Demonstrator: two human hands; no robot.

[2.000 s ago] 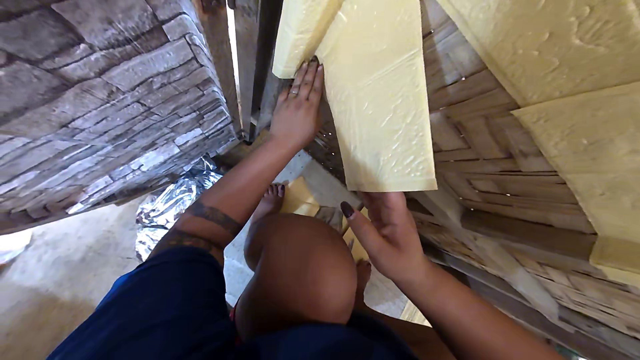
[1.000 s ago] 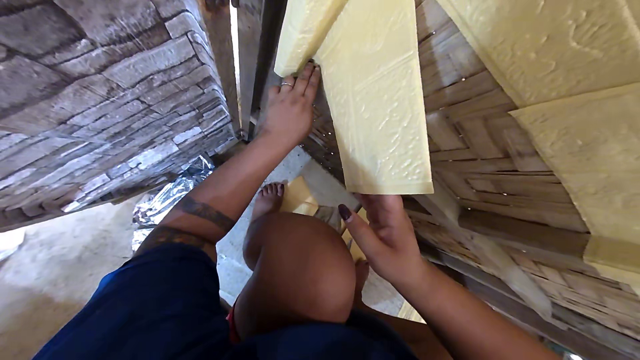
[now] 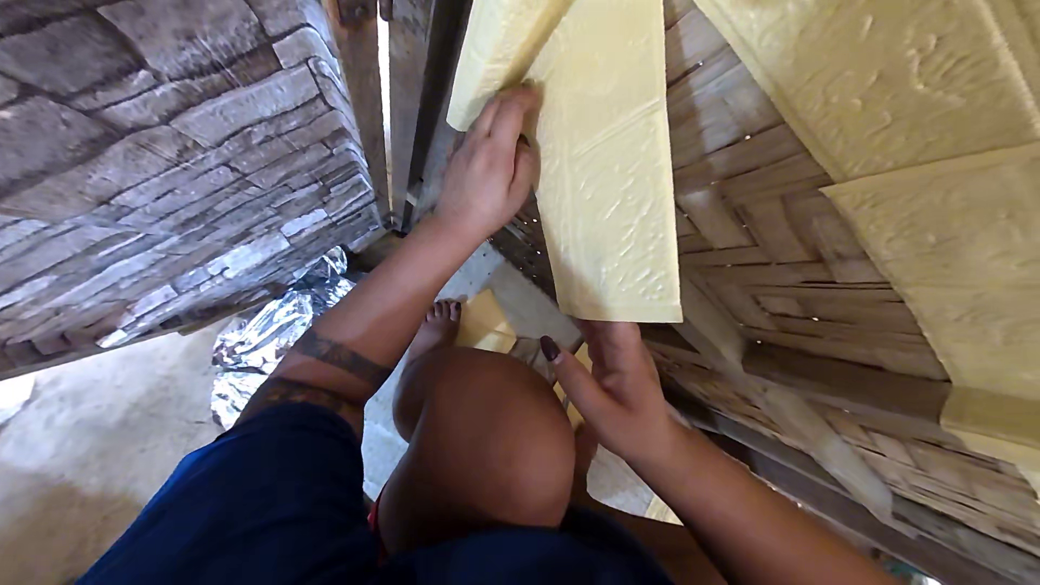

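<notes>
A strip of yellow embossed sheet (image 3: 609, 187) hangs down the middle of the view, its lower end loose over a woven bamboo wall (image 3: 764, 236). My left hand (image 3: 491, 158) presses with bent fingers at the strip's left edge, where it meets another yellow piece (image 3: 496, 61); whether it grips either one I cannot tell. Beneath the strip's bottom edge is my right hand (image 3: 621, 382), palm up, its fingers partly hidden behind the sheet and the thumb apart in front. More yellow sheets (image 3: 918, 89) cover the wall at the right.
Stone-patterned sheeting (image 3: 179, 146) covers the wall at left. Crumpled silver foil (image 3: 268, 341) lies on the concrete floor (image 3: 106, 431). Wooden posts (image 3: 366, 106) stand in the corner, and a wooden rail (image 3: 837, 370) crosses the bamboo wall. My knee (image 3: 496, 431) is between my arms.
The fingers of my left hand have gone from spread fairly flat to bent at the strip's left edge. My right hand remains under the strip's lower end.
</notes>
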